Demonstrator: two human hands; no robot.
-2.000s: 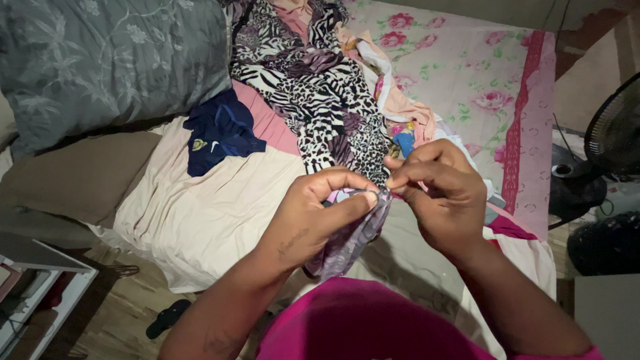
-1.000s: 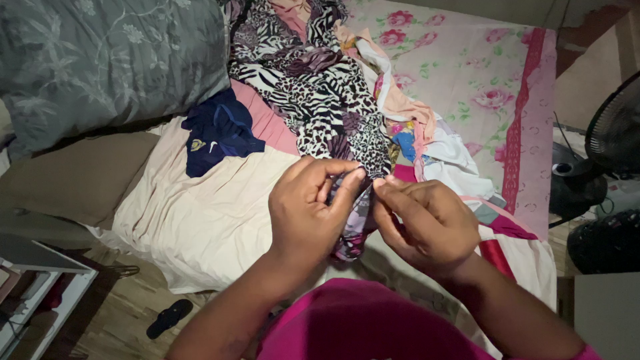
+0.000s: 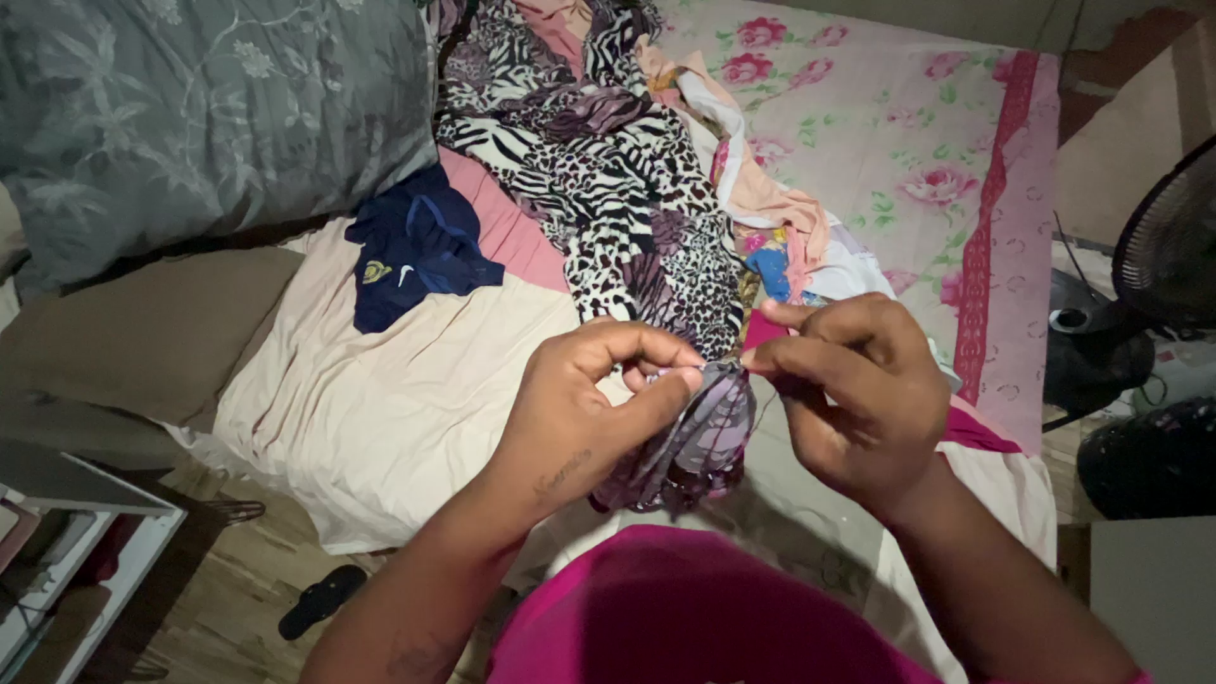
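Observation:
My left hand point(image 3: 608, 399) pinches the gathered top edge of a purple-grey patterned cloth point(image 3: 698, 437) between thumb and fingers. Close to its right, my right hand point(image 3: 855, 389) has thumb and fingertips at the same edge, also pinching it. The cloth hangs below the fingertips in front of my pink top. What lies between the right fingertips is too small to tell. Just beyond my hands, an animal-print garment point(image 3: 608, 190) stretches over the bed.
A navy garment point(image 3: 418, 247) lies on a cream sheet point(image 3: 399, 389), near a grey pillow point(image 3: 228, 123). Peach and white clothes point(image 3: 774, 195) lie beside the floral sheet point(image 3: 855, 104). A black fan point(image 3: 1173, 237) stands right. On the floor are a dark flip-flop point(image 3: 323, 600) and a white shelf unit point(image 3: 123, 560).
The cloth's visible folds have shifted below my fingers. My right hand's fingers are more spread than one second ago, while both hands stay close together at the cloth's edge.

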